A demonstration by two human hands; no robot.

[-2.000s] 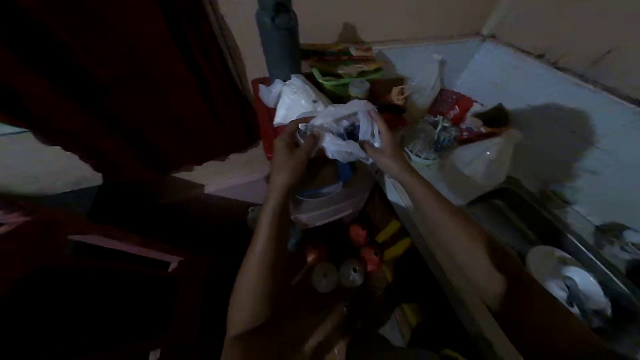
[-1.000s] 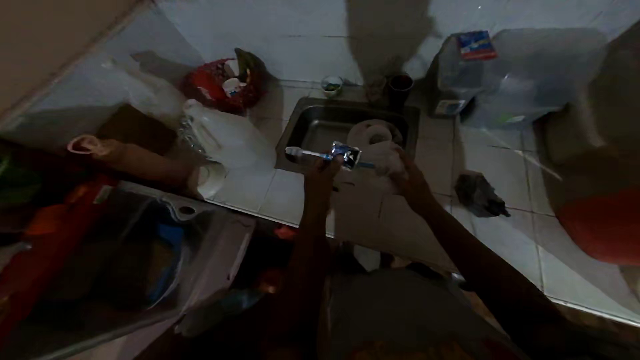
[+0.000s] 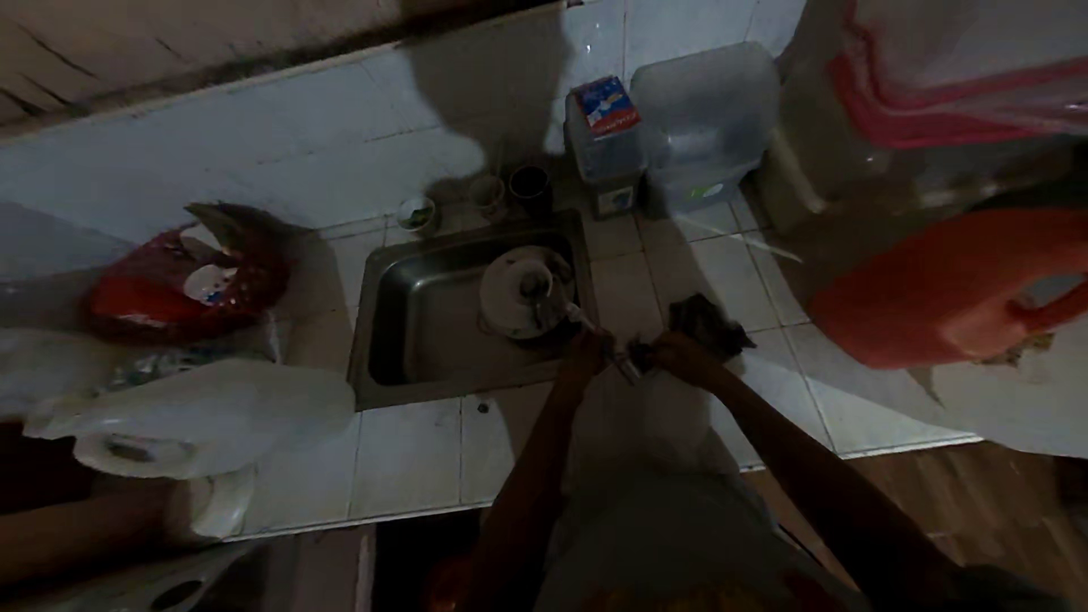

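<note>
Between my hands, over the tiled counter's front part, is a small shiny packet (image 3: 627, 367), too dark to make out fully. My left hand (image 3: 586, 353) is closed on a thin, pale stick-like item (image 3: 580, 317) that points up and left toward the sink. My right hand (image 3: 676, 353) has its fingers pinched by the packet; what exactly they grip is hidden in shadow. Just beyond the right hand lies a crumpled dark plastic bag (image 3: 705, 323). Stacked dishes (image 3: 508, 297) rest in the right part of the metal sink (image 3: 408, 391).
Behind the sink stand small cups (image 3: 416, 214) and a dark cup (image 3: 530, 185). Clear plastic containers (image 3: 705, 119) are at the back, one with a blue-red packet (image 3: 606, 106) on top. An orange plastic jug (image 3: 943, 289) lies right, a white jug (image 3: 229, 416) and red bag (image 3: 161, 289) left.
The view has swung right, from the plastic bags to the sink. A white plastic bag was in my hands two seconds ago; afterwards the pale stick and shiny packet were there.
</note>
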